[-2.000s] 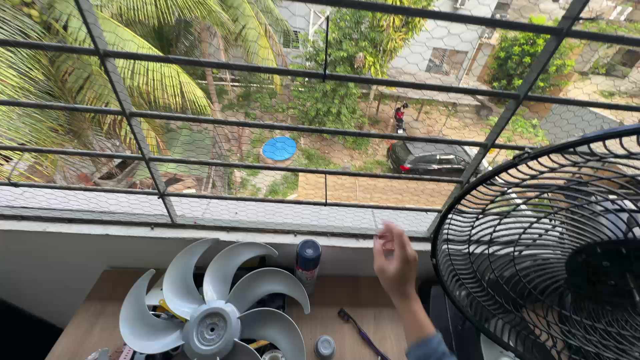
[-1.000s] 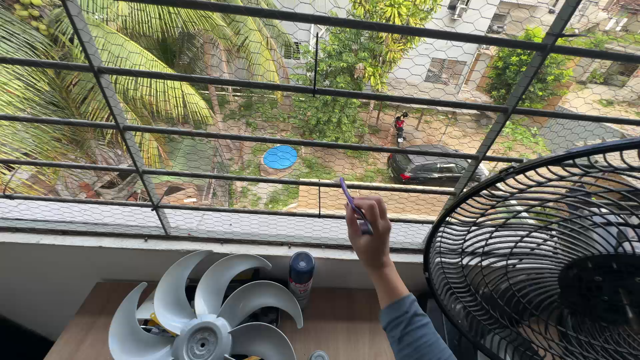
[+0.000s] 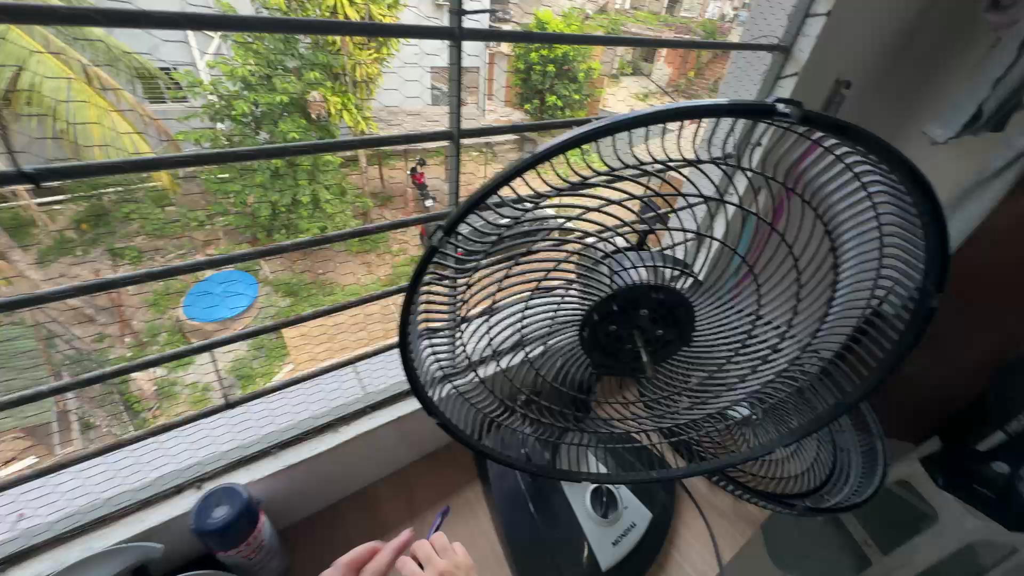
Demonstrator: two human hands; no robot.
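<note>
At the bottom edge, my right hand is closed around a slim purple object, whose tip sticks up past the fingers; its kind cannot be told. Touching or almost touching it is my left hand, fingers partly extended, cut off by the frame, with nothing visible in it. Right of both hands stands a black Mondial table fan with its rear grille and bare motor shaft exposed. Its base carries a control knob.
A dark-capped spray can stands left of my hands, beside part of the grey fan blade. Behind are the window sill and black window bars with wire mesh. Another round grille lies behind the fan; a cord crosses the wooden tabletop.
The view has swung strongly to the right. My right hand, raised before the window with the purple object a second ago, is now low near the tabletop, and my left hand has come into view.
</note>
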